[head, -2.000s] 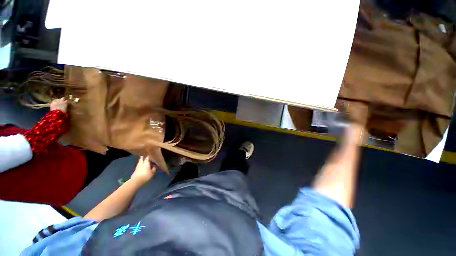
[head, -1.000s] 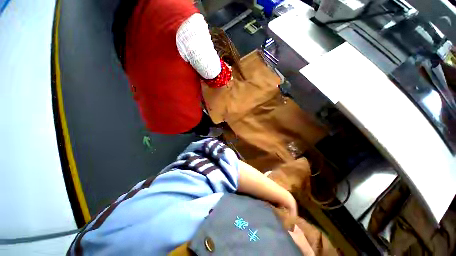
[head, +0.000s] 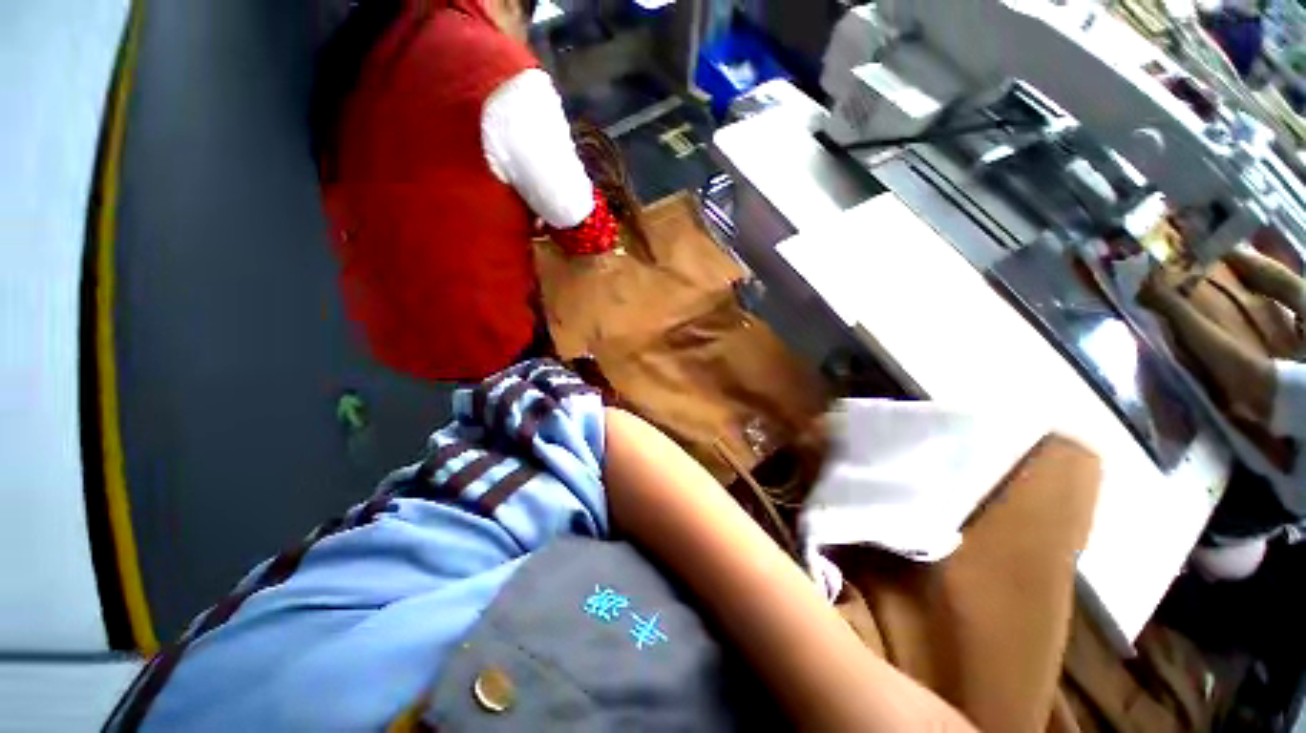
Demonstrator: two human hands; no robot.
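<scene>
My left forearm reaches down to the bottom edge, and its hand is out of the picture. My right hand is not in view. Beside that forearm, a brown bag piece [head: 1024, 573] stands raised, partly over the white table's edge. A white, floppy sheet-like part [head: 895, 480] spreads at its upper left; I cannot tell if it is lining. What holds the piece is hidden. A flat pile of brown bags [head: 673, 329] with thin handles and small shiny fittings lies ahead, beside the machine table.
A person in a red vest [head: 430, 201] stands at the pile with a hand on it. A white machine table [head: 931, 308] runs to the right, with a sewing machine and another person's arms [head: 1217, 337]. More brown pieces lie low at the right. A dark walkway [head: 229, 315] has a yellow line.
The brown piece with its white part has come up into view beside my left arm. My left hand has left the picture at the bottom. The view has shifted, showing more of the machine.
</scene>
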